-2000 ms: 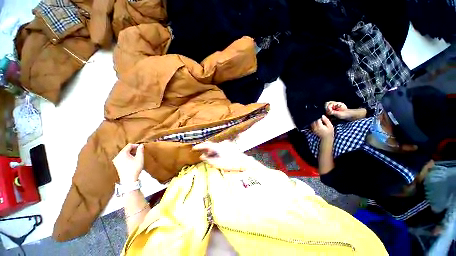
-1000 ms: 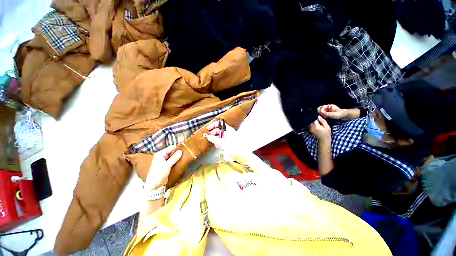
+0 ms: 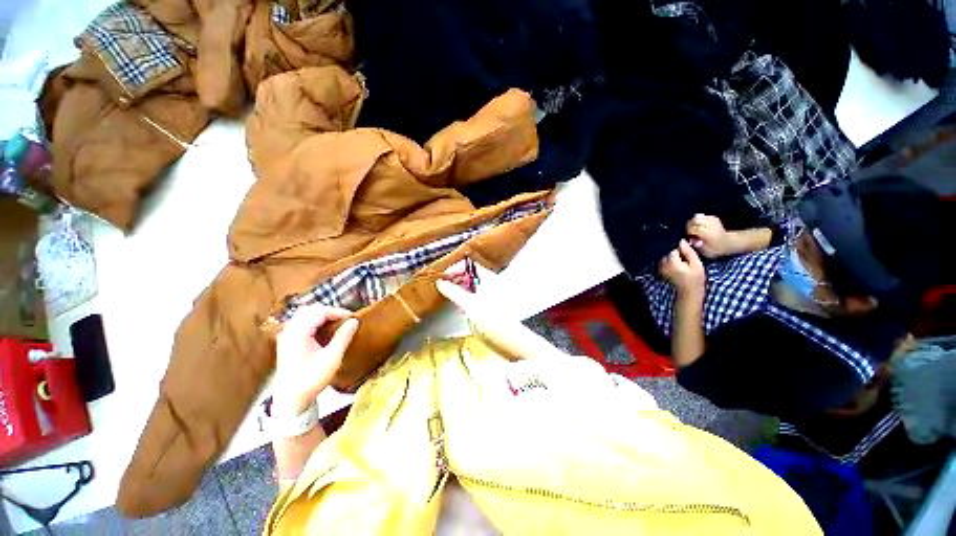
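The tan-brown padded jacket (image 3: 314,199) lies before me, its hem turned toward me with a strip of check lining (image 3: 404,266) showing behind the brown edge. My left hand (image 3: 304,354) pinches the left part of the hem between thumb and fingers. My right hand (image 3: 474,302) is at the right part of the hem, with small dark and red thread snips (image 3: 464,274) held in the fingers. Their blades cannot be made out. A pale cord (image 3: 407,306) lies on the brown cloth between my hands.
More brown jackets (image 3: 121,131) are heaped at upper left, black garments (image 3: 472,73) at the back. A phone (image 3: 91,357), red box (image 3: 34,403) and black hanger (image 3: 45,492) are at left. A masked co-worker in a checked apron (image 3: 729,295) sits at right near a red stool (image 3: 608,335).
Since two seconds ago, the hem has been opened out, showing more lining and the pale cord. In the last second my left hand has shifted left along the hem; my right hand stays near its place.
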